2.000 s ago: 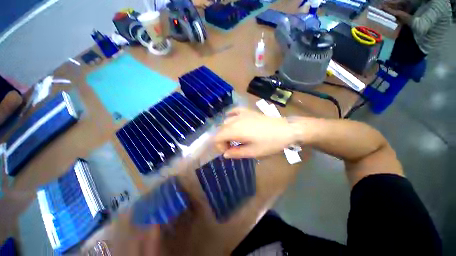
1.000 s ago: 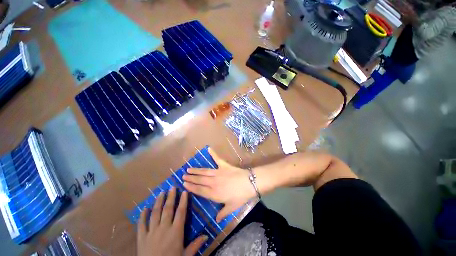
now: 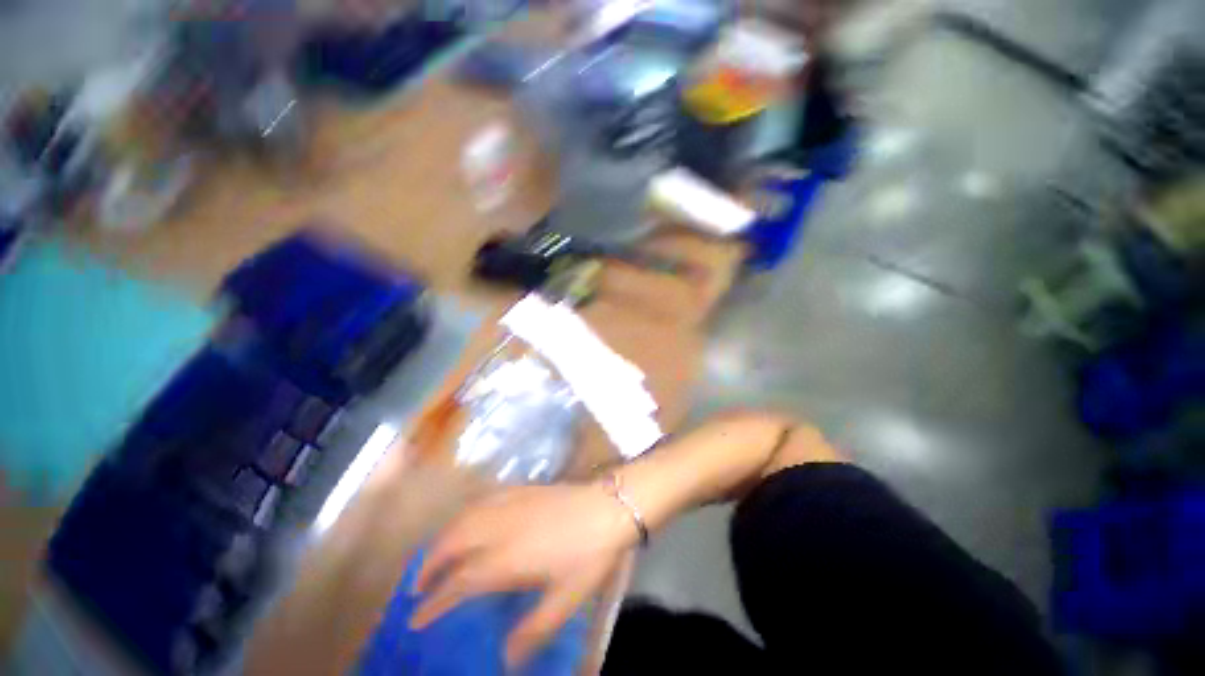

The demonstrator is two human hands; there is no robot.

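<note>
The frame is strongly blurred. A bright blue cell piece (image 3: 463, 637) lies at the bottom centre, cut off by the lower edge. My right hand (image 3: 529, 555) rests flat over its upper part with the fingers spread, gripping nothing. My left hand is not in view. A pile of short silver ribbon pieces (image 3: 513, 425) lies just beyond my right hand. White strips (image 3: 584, 370) lie to the right of the pile. A small orange patch (image 3: 434, 431) shows at the pile's left.
Dark navy cell stacks (image 3: 159, 489) stand at left, beside a teal mat (image 3: 86, 363). A black iron stand (image 3: 513, 262), white bottle (image 3: 488, 168) and grey bulky object (image 3: 611, 172) are farther back. The table's right edge borders grey floor.
The view has swung right and blurred, so the table items sit farther left. My left hand has gone out of view. My right hand remains over the blue piece.
</note>
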